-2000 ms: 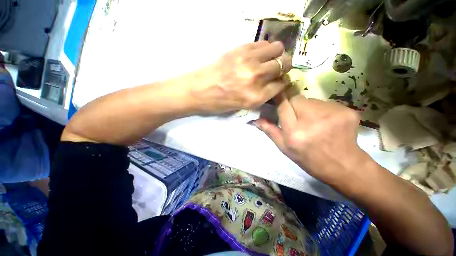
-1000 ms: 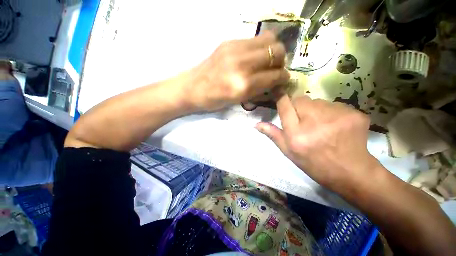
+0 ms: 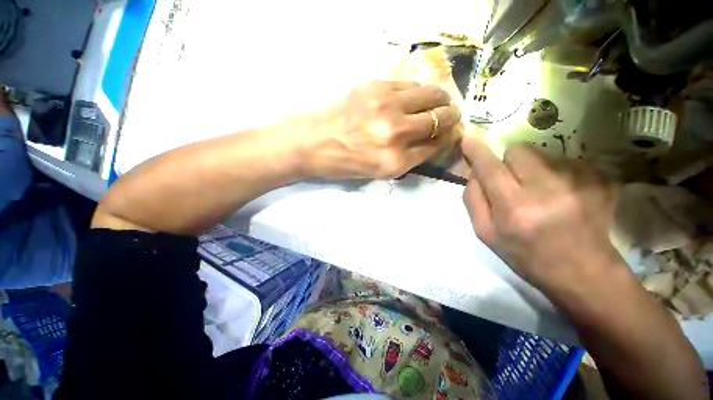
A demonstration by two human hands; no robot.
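A small beige fabric piece (image 3: pixel 435 69) shows beyond my left hand, over part of the dark slide plate (image 3: pixel 462 69). My left hand (image 3: pixel 395 131), with a ring, is on the fabric, its fingers curled at the near end. My right hand (image 3: pixel 539 207) is just to the right, its extended index finger touching the fabric beside my left fingertips. The part of the fabric under my fingers is hidden. The presser foot and needle area (image 3: pixel 489 69) lies in bright light beyond my hands.
The cream machine bed (image 3: pixel 575 101) has dark worn spots. A white ribbed knob (image 3: pixel 648 126) is at the right, above a crumpled beige pile (image 3: pixel 664 219). Blue baskets (image 3: pixel 535 363) stand below the white table (image 3: pixel 352 234). A person's blue-clothed part (image 3: pixel 31 226) shows at left.
The beige piece now shows beyond my left hand over the slide plate. My right hand has moved a little right and its thumb has drawn in closer to the fingers.
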